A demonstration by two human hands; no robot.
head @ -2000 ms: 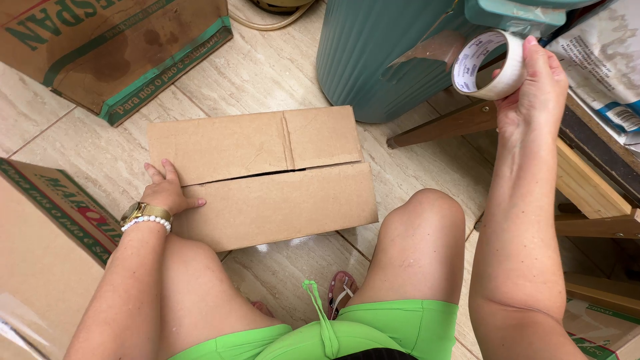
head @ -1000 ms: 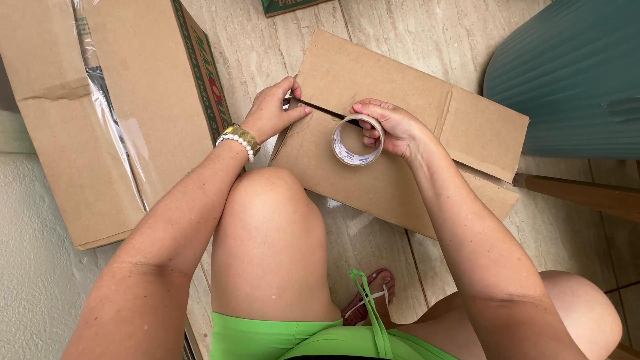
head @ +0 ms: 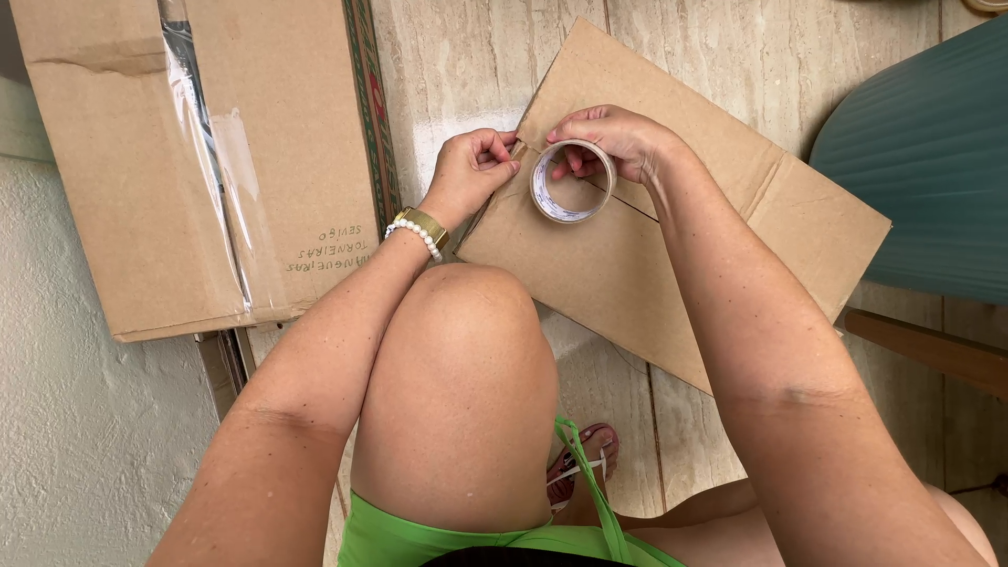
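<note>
A closed cardboard box [head: 685, 236] lies on the floor in front of my knees, its two top flaps meeting along a narrow seam. My right hand [head: 610, 146] grips a roll of clear packing tape [head: 573, 211] by its upper rim, over the left part of the box, with fingertips showing through the ring. At the box's left edge, by the end of the seam, my left hand [head: 476, 169] has its thumb and forefinger close together on a short piece of tape. How firmly this piece is stuck cannot be seen.
A larger taped cardboard box [head: 276, 157] with handwriting stands at the left beside a rough white wall [head: 102, 378]. A ribbed teal bin [head: 929, 157] is at the right, above a wooden leg [head: 929, 346]. My sandalled foot [head: 587, 465] is below the box.
Two seconds ago my right hand held the tape roll up at the right, by the bin; it is now over the box. The left hand has gone to the seam's end. The view has shifted.
</note>
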